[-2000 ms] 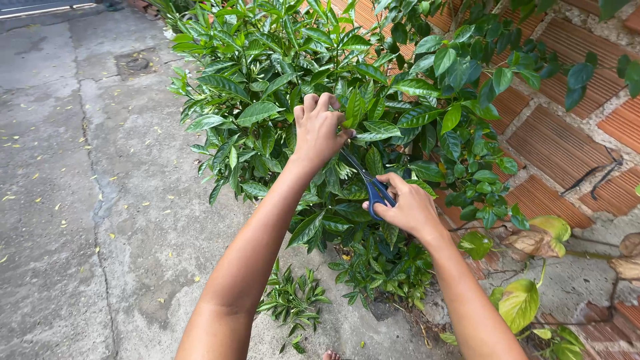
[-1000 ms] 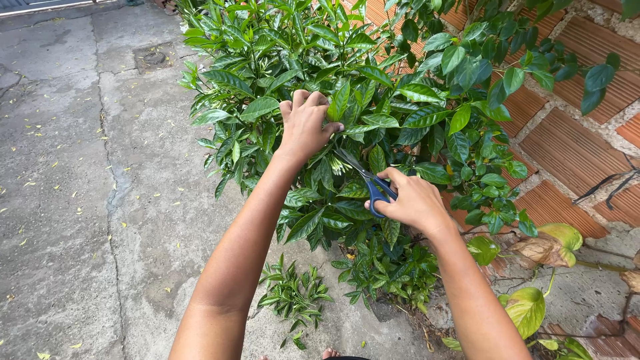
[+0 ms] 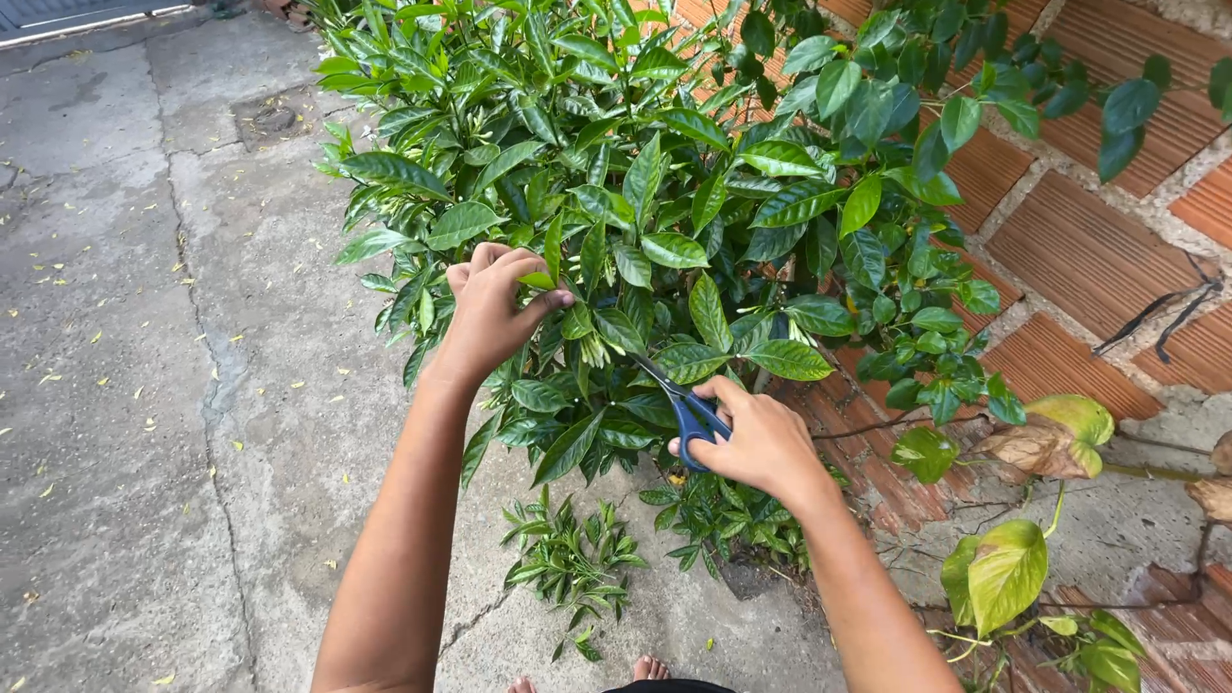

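Note:
A dense, leafy green shrub [image 3: 616,221] with some pale, narrow buds fills the upper middle of the view. At its left front, my left hand [image 3: 496,303] pinches a leafy sprig [image 3: 549,274] between thumb and fingers. My right hand [image 3: 756,433] holds blue-handled scissors [image 3: 695,419] lower and to the right, fingers in the loops. Their dark blades point up and left into the foliage; leaves hide the tips, so I cannot tell whether they touch a stem.
Cut leafy sprigs [image 3: 573,558] lie on the concrete ground [image 3: 279,414] in front of my feet. A ribbed orange brick wall [image 3: 1068,260] rises on the right, with a yellowing vine [image 3: 1006,577] at its base. Small fallen leaves dot the concrete at left.
My left hand has shifted its hold among the leaves and now pinches a sprig. The scissors remain in my right hand, close to the shrub throughout.

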